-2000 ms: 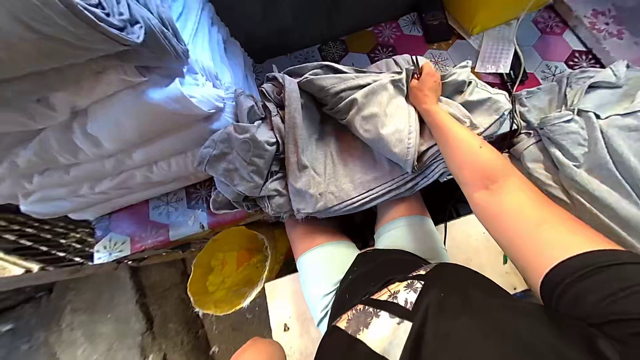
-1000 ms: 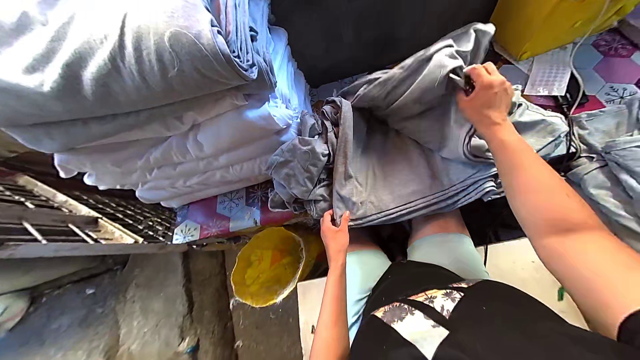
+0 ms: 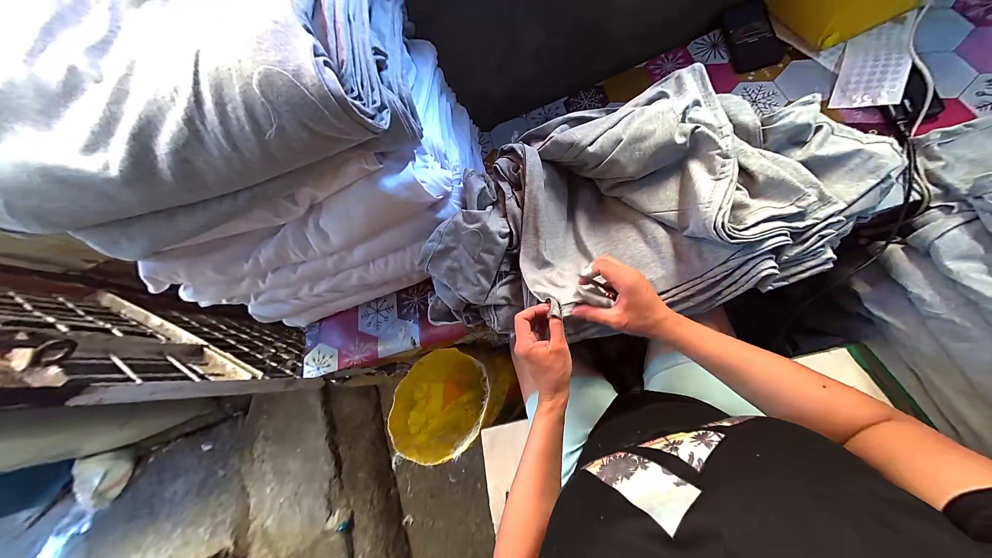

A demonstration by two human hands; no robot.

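A pile of grey fabric garments [image 3: 643,225] lies across my lap and the patterned table edge. At its near left edge, my left hand [image 3: 542,349] pinches the hem of the top piece between thumb and fingers. Just right of it is my right hand [image 3: 624,298], thumb and fingers curled close over the same edge; whether it grips cloth or something small is unclear. A bunched grey part [image 3: 473,263] hangs at the pile's left end.
Tall stacks of folded pale cloth [image 3: 232,139] stand at left. Below my left arm's side sits a yellow bucket [image 3: 438,407]. A metal grille [image 3: 139,333] is at far left. Cables [image 3: 908,170], a dark device [image 3: 750,35] and more grey cloth [image 3: 930,294] are at right.
My left hand has come up to the garment's near edge. My right hand has let go of the cloth at the pile's upper right and moved down beside my left. The raised cloth has settled onto the pile.
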